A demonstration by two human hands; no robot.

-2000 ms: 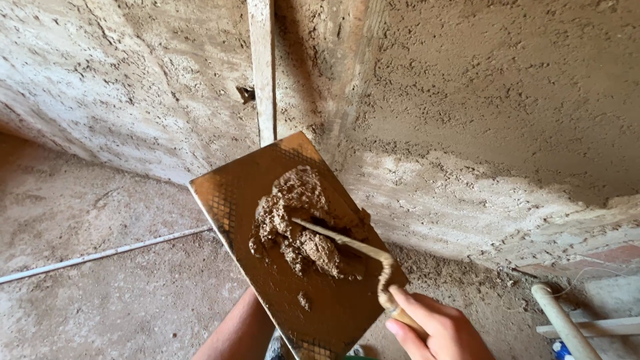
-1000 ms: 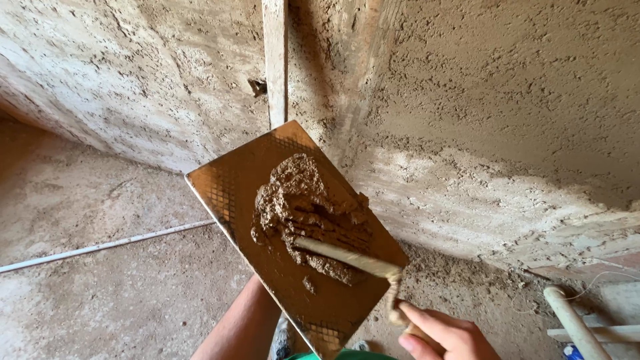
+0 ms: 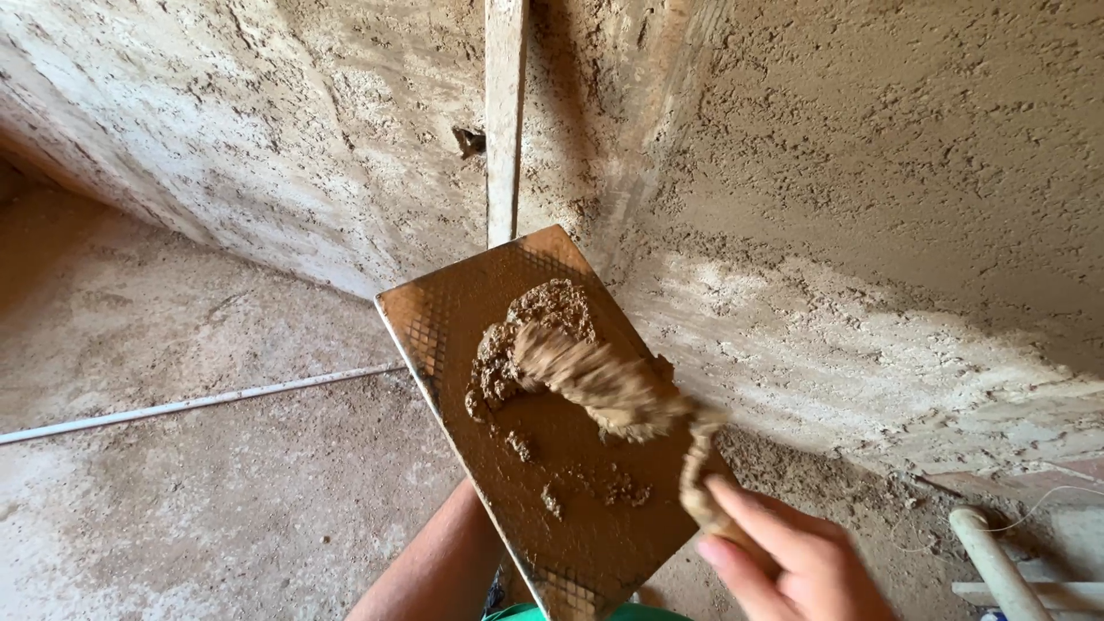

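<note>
My right hand (image 3: 785, 552) grips the handle of a trowel (image 3: 703, 466), whose blade is hidden beneath a blurred load of wet mortar (image 3: 595, 379). This load is over a rectangular mortar board (image 3: 448, 345), brown and smeared, with a crosshatched pattern at its corners. More mortar (image 3: 552, 306) lies heaped on the upper middle of the board, and small crumbs are scattered lower down. A forearm reaches under the board from below; my left hand itself is hidden behind it, so its grip does not show.
Rough plastered walls (image 3: 880, 147) meet in a corner, where a pale wooden batten (image 3: 506, 112) stands upright. Beside it is a small hole (image 3: 468, 141). A thin white rod (image 3: 207, 401) lies on the dusty floor (image 3: 285, 483) at left. A plastic pipe (image 3: 992, 552) is at lower right.
The trowel was in the heap with its blade partly visible; now mortar covers the blade. Part of the lower heap has come away, baring the board's surface there.
</note>
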